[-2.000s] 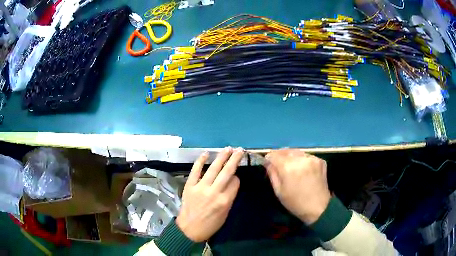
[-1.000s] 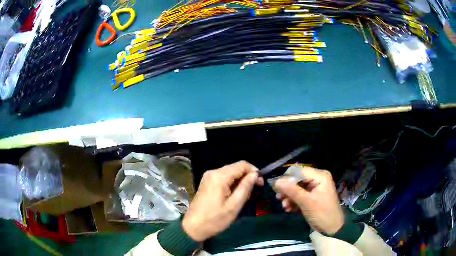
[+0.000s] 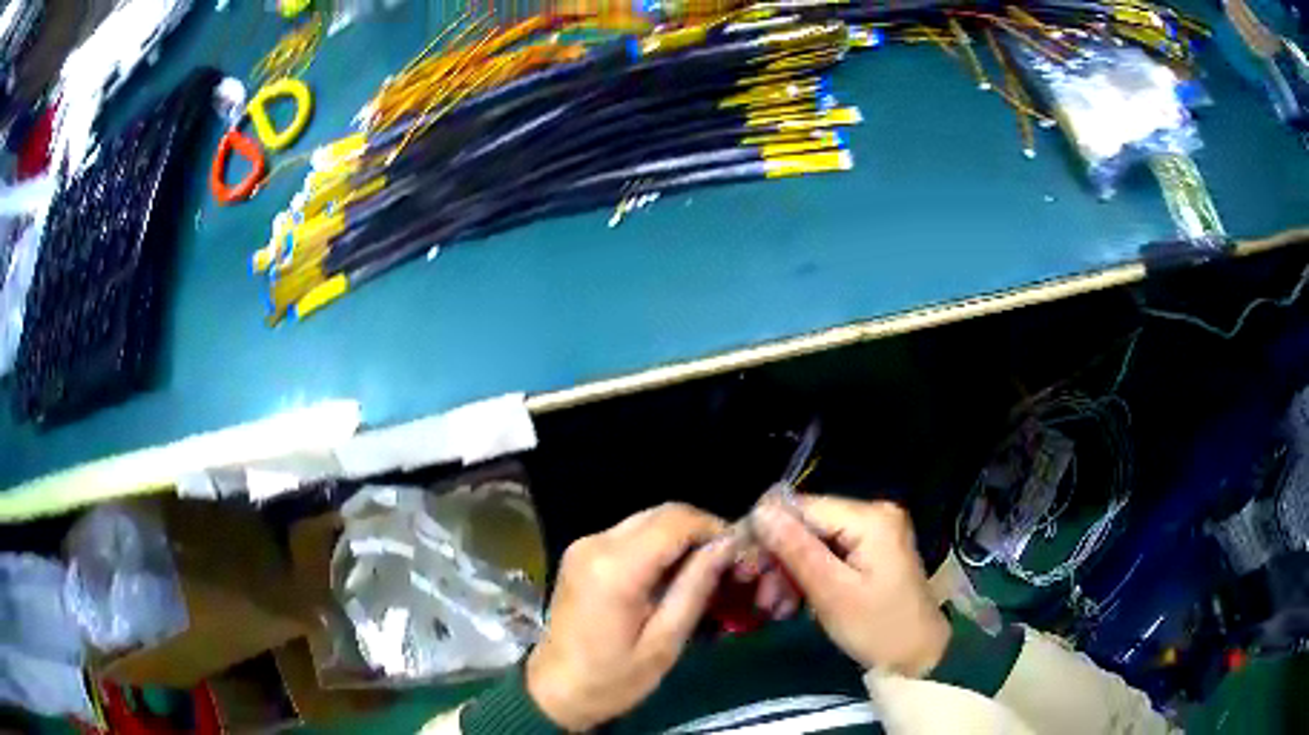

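Note:
My left hand [image 3: 625, 610] and my right hand [image 3: 857, 574] meet over my lap, below the bench's front edge. Their fingertips pinch a small pale piece [image 3: 761, 520], blurred and mostly covered by the fingers. A thin dark strip or cable end [image 3: 803, 454] with a little yellow beside it sticks up past the fingertips. I cannot tell which hand holds which part. On the green bench lies a row of black-sleeved cables [image 3: 546, 158] with yellow ends. Orange lead wires [image 3: 474, 68] lie behind them.
Scissors [image 3: 237, 165] and a black tray [image 3: 108, 251] lie at the left. White strips [image 3: 431, 435] are stuck along the bench edge. A carton of white scraps [image 3: 416, 582] stands below. A clear bag [image 3: 1120, 115] lies at the right. Coiled pale wires [image 3: 1048, 488] are below right.
Both hands have left the bench edge and its white strips. Over the last second they have closed together on the pale piece and the dark strip. The view has shifted and tilted.

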